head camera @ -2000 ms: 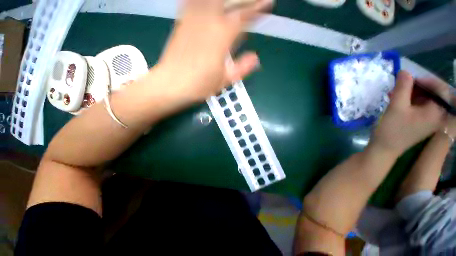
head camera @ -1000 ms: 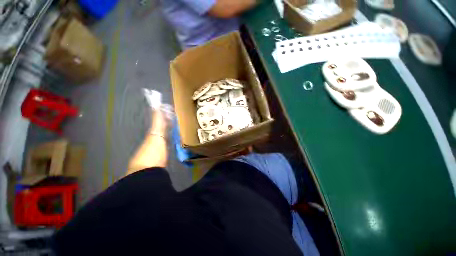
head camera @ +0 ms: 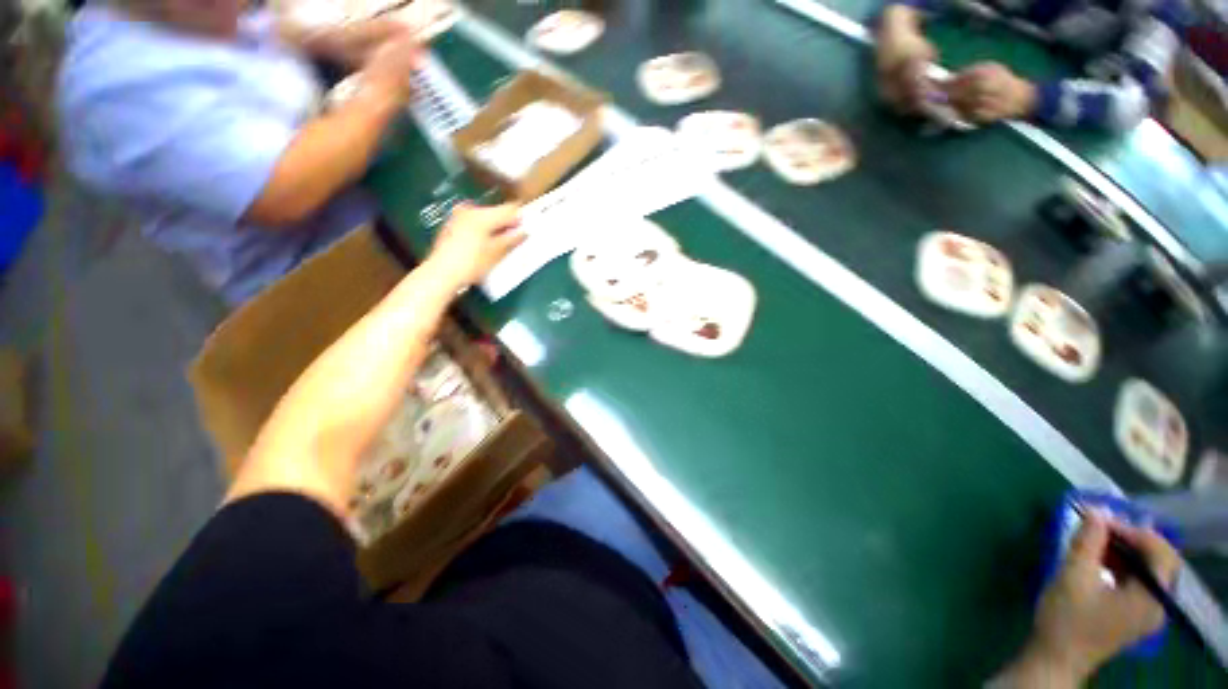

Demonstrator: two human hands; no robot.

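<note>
My left hand (head camera: 474, 242) is at the near edge of the white perforated strips (head camera: 593, 202); blur hides whether its fingers grip one. My right hand (head camera: 1098, 606) is at the lower right, closed on a slim black tool (head camera: 1155, 592) over the blue parts bin (head camera: 1061, 545), which it largely covers. Overlapping cream housings (head camera: 703, 310) with brown print lie on the green bench between my hands. A tiny clear ring (head camera: 559, 310) lies left of them.
An open cardboard box of housings (head camera: 418, 458) stands below the bench edge, under my left forearm. A small brown box (head camera: 532, 135) stands beyond the strips. More housings (head camera: 963, 273) lie past the pale rail (head camera: 875, 312). Two other people work at left (head camera: 202, 135) and far side (head camera: 990, 94).
My left hand, earlier out over the floor with something white, is now at the strips. The view has swung back over the bench, bringing my right hand and the blue bin into view again.
</note>
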